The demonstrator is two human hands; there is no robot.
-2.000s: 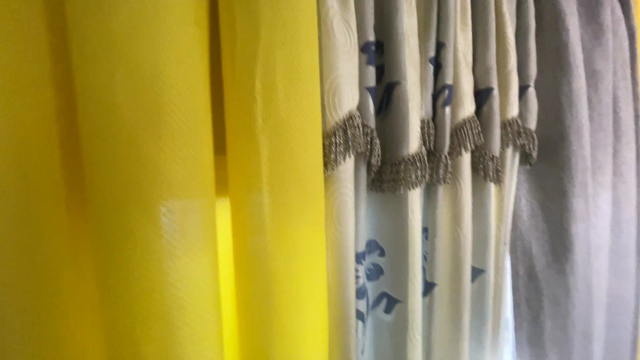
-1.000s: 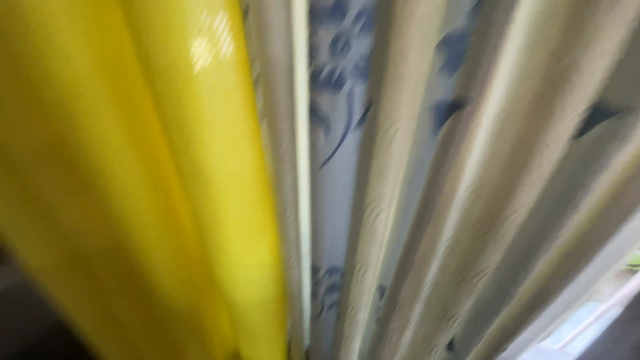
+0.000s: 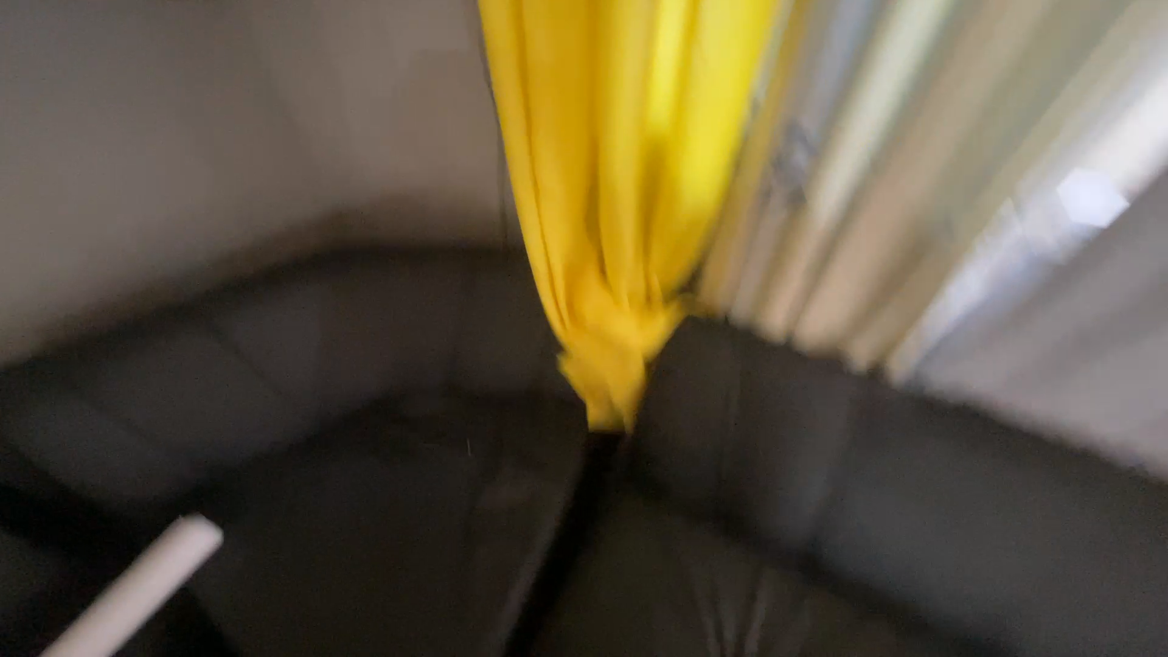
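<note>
Neither of my hands is in view. A yellow curtain (image 3: 630, 146) hangs in the middle, its lower end gathered into a knot-like bunch (image 3: 607, 365) that dips between two parts of a dark sofa. Right of it hang patterned cream and grey curtains (image 3: 849, 182), blurred, their lower edges behind the sofa backrest. A pale rod-like thing (image 3: 137, 589) slants in from the lower left corner; what holds it, if anything, is out of view.
The dark corner sofa (image 3: 776, 438) spans the lower view, with a seam or gap (image 3: 566, 538) between its seats. A plain beige-grey wall (image 3: 246, 137) stands behind it at the left. A grey curtain (image 3: 1077, 347) hangs at the far right, beside a bright opening (image 3: 1090, 201).
The view has swung down a long way from the curtains to the sofa. The yellow curtain's gathered lower end, the sofa and the pale rod-like thing have come into view.
</note>
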